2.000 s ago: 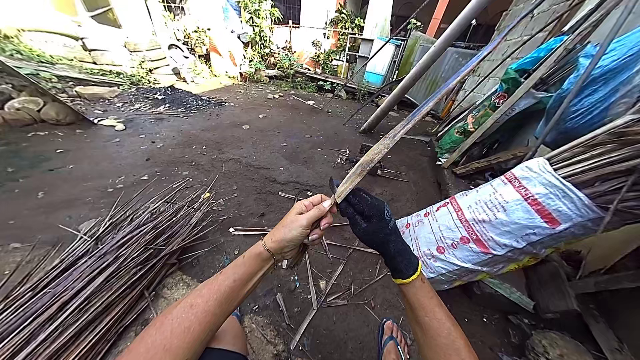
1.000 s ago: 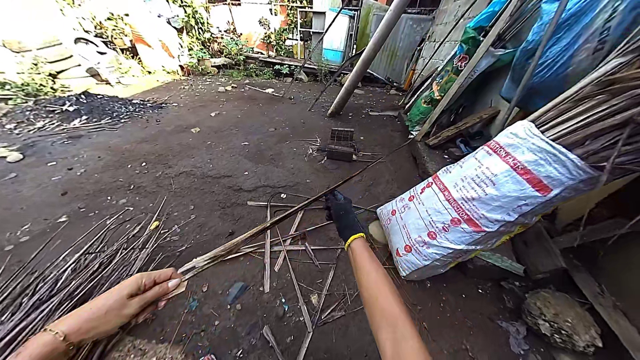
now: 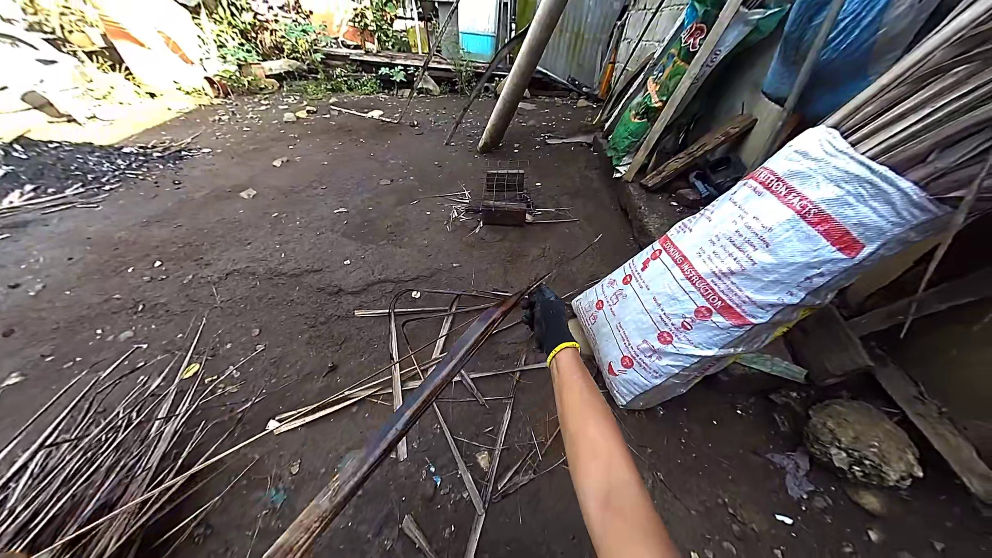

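Note:
My right hand [image 3: 549, 319], in a black glove with a yellow cuff, is closed at the far, narrow end of a long dark dried palm leaf [image 3: 418, 403]. The leaf slants from the bottom edge up to the glove, and its thin tip shows just beyond the fingers. Whether the glove also holds a tool cannot be seen. My left hand is out of view; the near end of the leaf runs off the bottom edge. Cut dry strips [image 3: 397, 364] lie crossed on the dirt beneath the leaf. A heap of thin dry leaf strips [image 3: 116, 457] lies at the lower left.
A white woven sack [image 3: 744, 271] with red print leans at the right, against stacked dry fronds [image 3: 922, 101]. A rock [image 3: 862, 443] sits below it. Ahead are a small wire-mesh object [image 3: 504, 198] and a slanting pole [image 3: 523, 77]. Charred debris [image 3: 77, 167] lies far left.
The dark leaf that pointed up and away two seconds ago now slants down low in front of me. My left hand has left the view at the bottom. My gloved hand remains at the leaf.

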